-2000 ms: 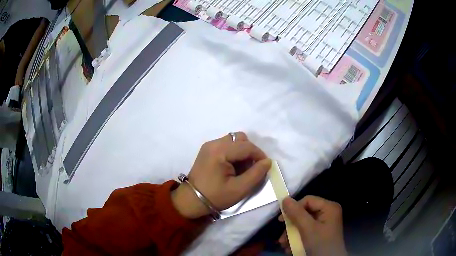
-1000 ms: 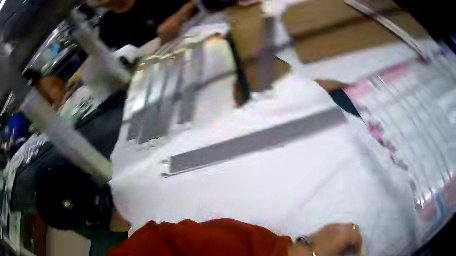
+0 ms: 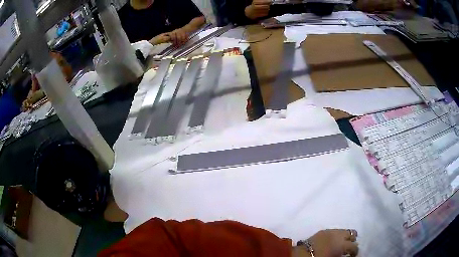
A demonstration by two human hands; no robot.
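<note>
My left hand (image 3: 334, 243), with a ring and a bracelet, is at the bottom edge over the white padding cloth (image 3: 241, 193). Its fingers are curled, and its lower part is cut off, so I cannot tell whether it holds anything. My right hand is out of the picture. A flat grey strip (image 3: 261, 153) lies across the cloth in front of me, with a small pale fitting (image 3: 172, 171) at its left end. No tape shows.
Grey strips (image 3: 206, 93) lie side by side at the cloth's far left. Another strip (image 3: 282, 80) lies near a cardboard sheet (image 3: 362, 65). White strips on printed backing (image 3: 407, 160) are at right, a black fan (image 3: 69, 184) and white post (image 3: 75, 118) at left. People sit opposite.
The view has swung left and up to the far bench. My left hand is now at the bottom edge; my right hand, the tape and the bright strip end have left the picture.
</note>
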